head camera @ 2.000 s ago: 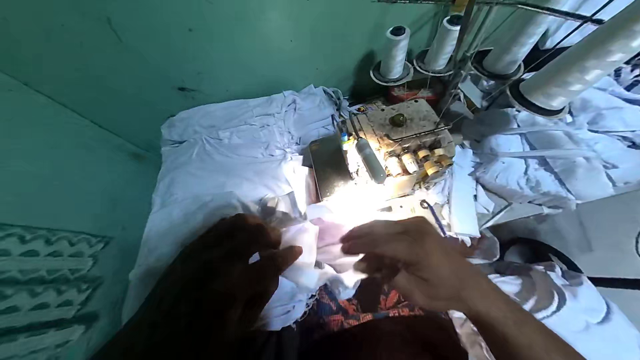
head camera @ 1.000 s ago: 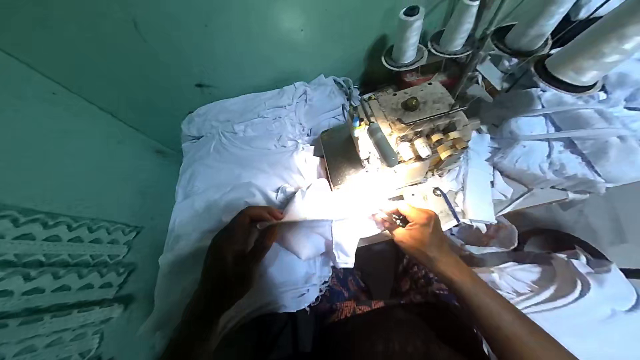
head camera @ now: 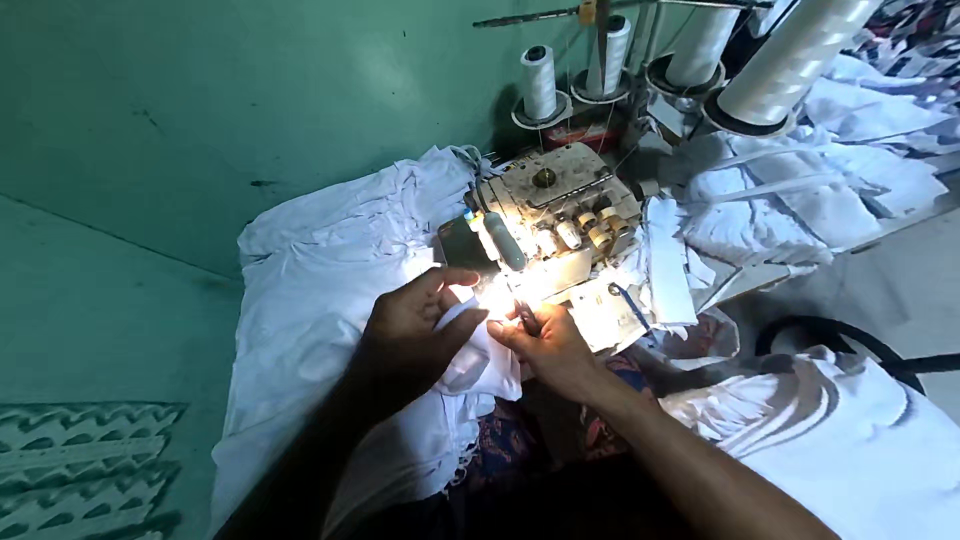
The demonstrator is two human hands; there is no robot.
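Observation:
An overlock sewing machine (head camera: 555, 202) stands ahead, its needle area washed out by a bright lamp. White fabric (head camera: 491, 367) lies just in front of it. My left hand (head camera: 420, 322) is at the left of the glare, thumb and fingers apart, over the fabric; whether it pinches the cloth cannot be told. My right hand (head camera: 551, 345) is closed around a small dark tool (head camera: 527, 319), its tip lost in the glare near the needle area. Thin threads run down from white thread cones (head camera: 538, 82) behind the machine.
A large heap of white garments (head camera: 322, 285) covers the left side. More white cloth pieces (head camera: 787, 195) lie at the right, with another white pile (head camera: 840, 435) lower right. A green wall (head camera: 225, 97) stands behind. A black hose (head camera: 840, 330) curves at the right.
My left hand has moved toward the needle area from the left, where a second ago it held the cloth's edge. My right hand remains near the needle area.

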